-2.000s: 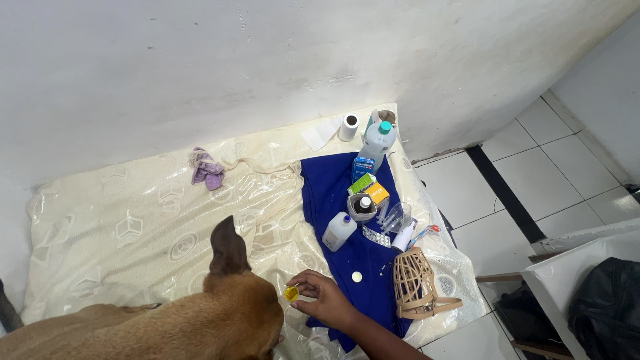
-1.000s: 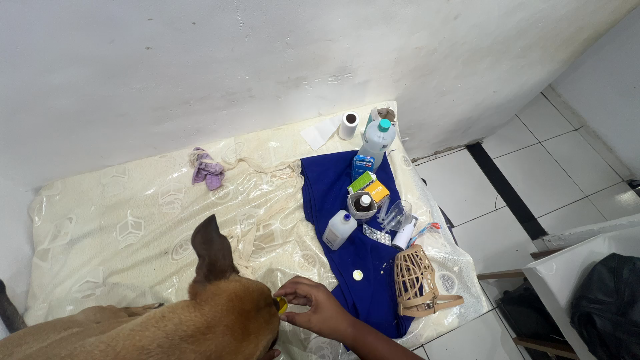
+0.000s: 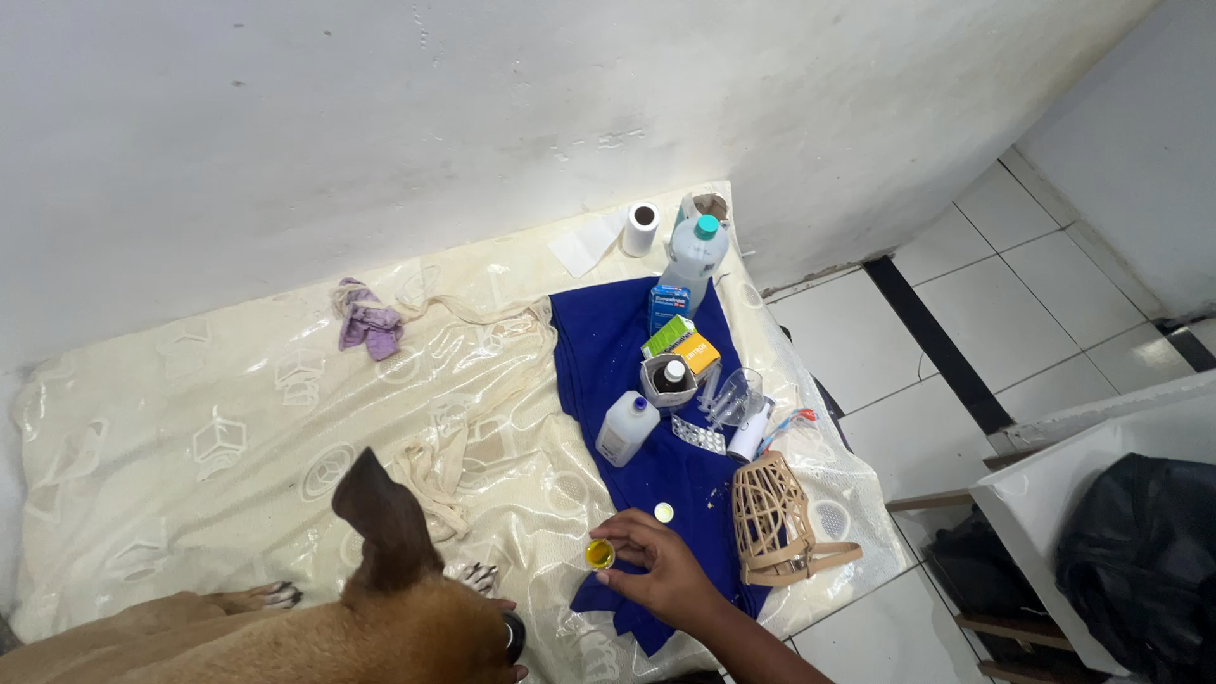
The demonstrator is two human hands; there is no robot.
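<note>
My right hand pinches a small clear cup with yellow contents between thumb and fingers, over the edge of a blue cloth. A brown dog lies at the lower left, its head beside that hand. Fingertips of what appears to be my left hand show at the dog's muzzle, around a dark round thing that I cannot identify; the rest is hidden behind the head. A pale round disc lies on the cloth just above my right hand.
On the cloth stand a white bottle, medicine boxes, a dark bottle, a blister pack and syringes. A basket muzzle lies right, a capped plastic bottle and paper roll behind, purple fabric left.
My right hand with the cup went to the dog's muzzle a second ago and is now back to the right of it. Fingertips and a dark round thing now show at the muzzle.
</note>
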